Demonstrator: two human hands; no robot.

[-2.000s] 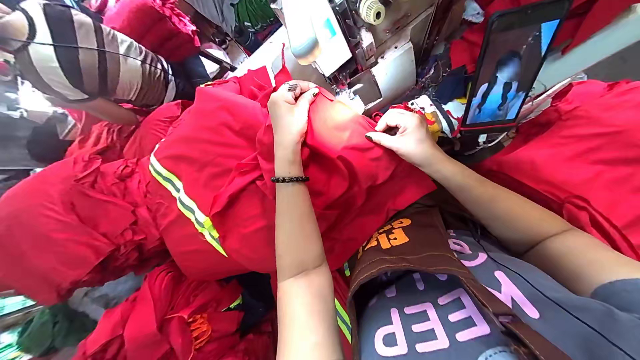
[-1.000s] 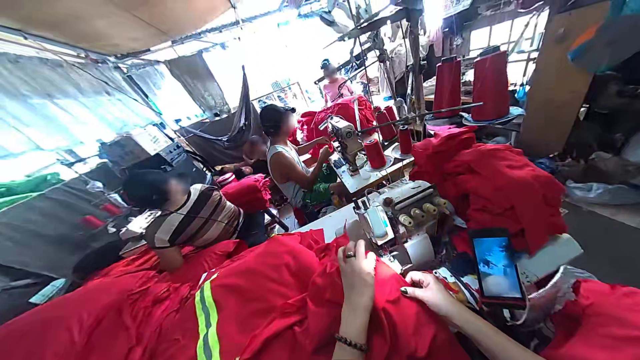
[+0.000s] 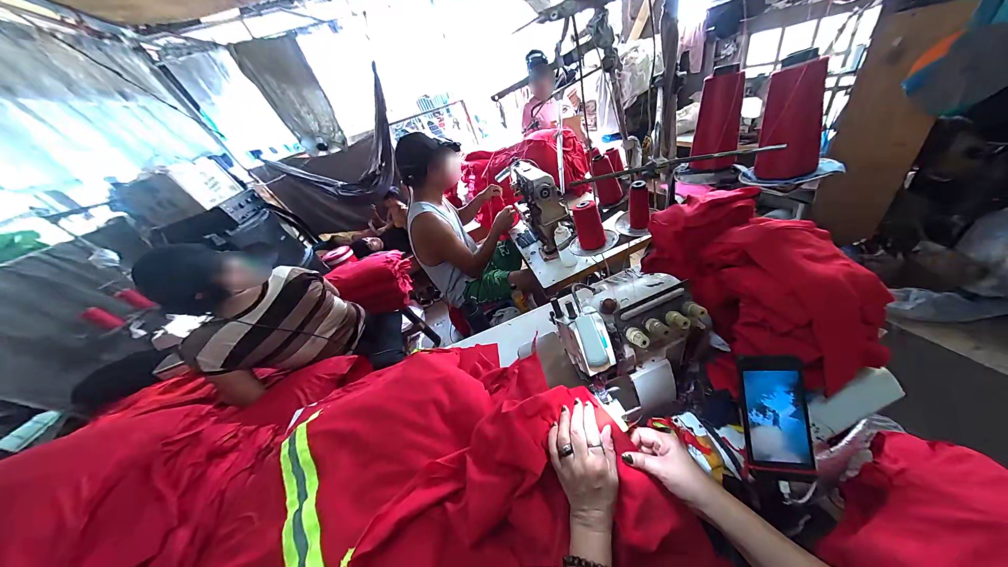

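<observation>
Red fabric (image 3: pixel 441 441) with a yellow-green and grey reflective stripe (image 3: pixel 300 492) spreads over my lap and up to an overlock sewing machine (image 3: pixel 622 331). My left hand (image 3: pixel 585 465) lies flat on the cloth just in front of the machine's presser area, rings on its fingers. My right hand (image 3: pixel 665 461) pinches the cloth's edge between thumb and forefinger, just right of my left hand. The needle and presser foot are too small to make out.
A smartphone (image 3: pixel 777 417) stands right of the machine. Red cloth heaps (image 3: pixel 795 291) lie behind it and at the lower right. Large red thread cones (image 3: pixel 794 118) stand at the back. Co-workers sit at left and at another sewing machine (image 3: pixel 539 201); another person is farther back.
The view has swung up from my lap to the workshop. My left hand, its fingers bent on the cloth earlier, now lies flatter with fingers extended.
</observation>
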